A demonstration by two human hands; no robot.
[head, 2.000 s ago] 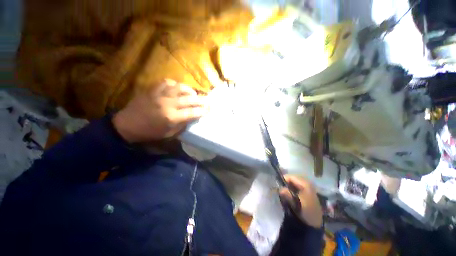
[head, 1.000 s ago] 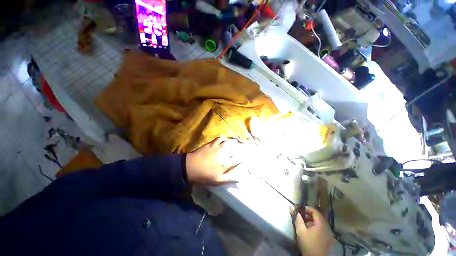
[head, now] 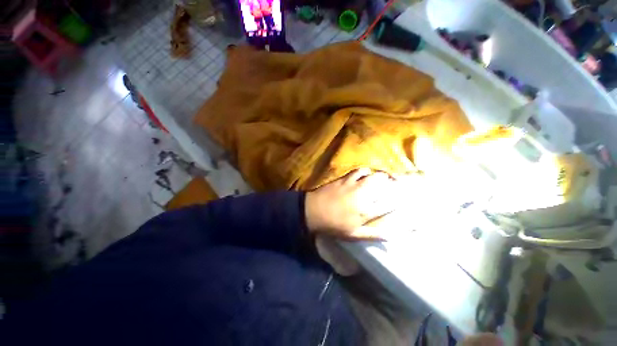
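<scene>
The mustard-brown cloth (head: 325,101) lies heaped on the white table (head: 406,284). My left hand (head: 348,206) rests on its near edge; the fingertips are lost in glare, so the grip is hard to tell. My right hand (head: 482,340) is mostly cut off at the bottom edge, with only a small part showing. The dark shears (head: 492,307) lie on the table just above it, under the machine arm, with their blades partly lost in glare. The sewing machine (head: 575,233) stands right of the cloth. The needle area is washed out by the lamp.
A phone with a bright pink screen (head: 262,17) stands behind the cloth. A white tray (head: 534,74) with small items is at the back right. A brown strip (head: 531,290) lies beside the shears. A pink stool (head: 42,42) stands on the floor at far left.
The view has swung left and the scene sits further right. The shears, held in my right hand at first, now lie on the table. My right hand has slid mostly out of view.
</scene>
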